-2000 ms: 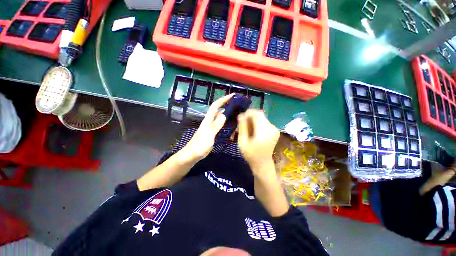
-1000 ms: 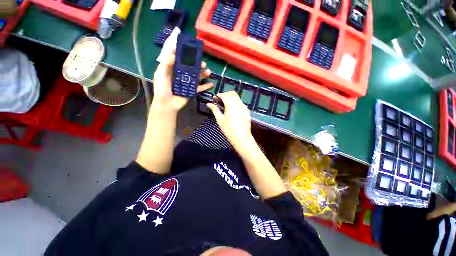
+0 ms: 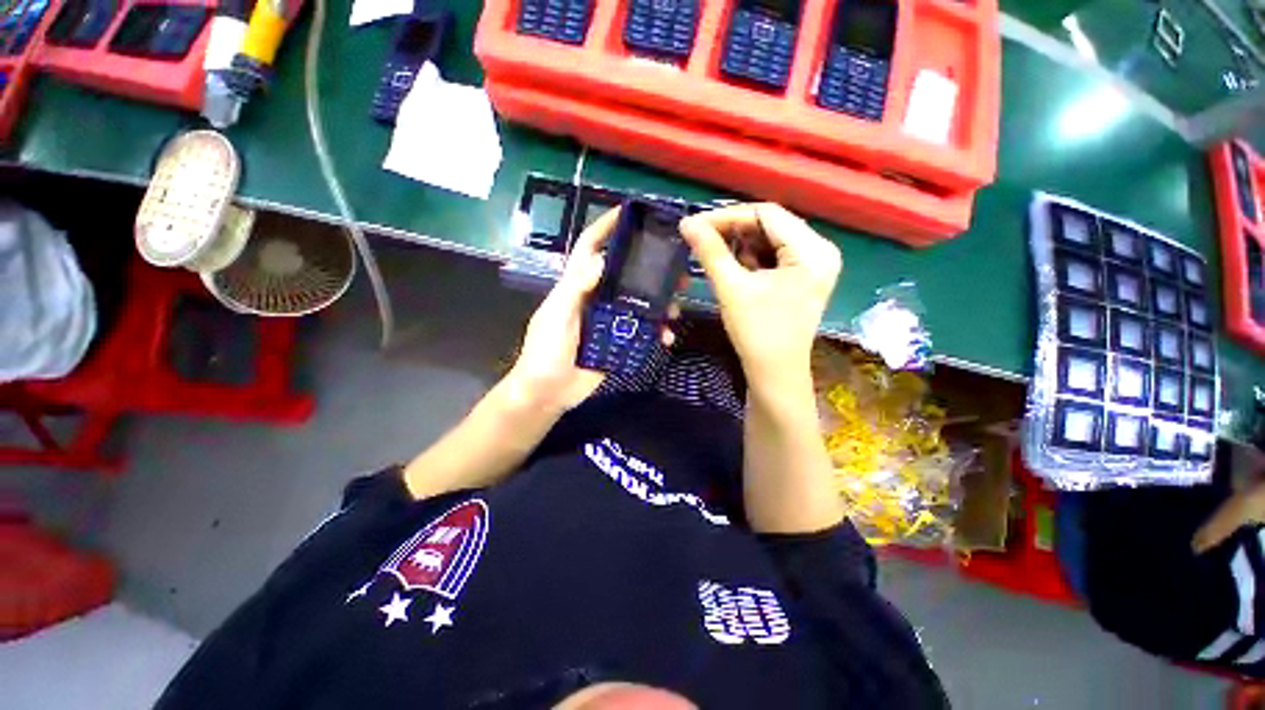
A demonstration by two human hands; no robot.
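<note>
My left hand (image 3: 566,322) holds a dark blue keypad phone (image 3: 631,298) above my lap at the bench edge, screen side up and keys toward me. My right hand (image 3: 771,272) is at the phone's top right corner, with thumb and fingertips together. Whether something thin is pinched in the right fingers cannot be told. A strip of black-framed lenses (image 3: 548,211) lies at the bench edge, partly hidden behind the phone and hands.
Stacked red foam trays (image 3: 749,146) with phones stand behind my hands. A lens blister tray (image 3: 1126,347) is at right. White paper (image 3: 444,132), a spare phone (image 3: 407,63) and a hose (image 3: 333,180) are at left. Clear film (image 3: 892,333) lies at the edge above a yellow-scrap bag (image 3: 888,451).
Since one second ago the phone has moved right and down, in front of my lap. My right hand has moved from the lens strip to the phone's top corner. The view has shifted.
</note>
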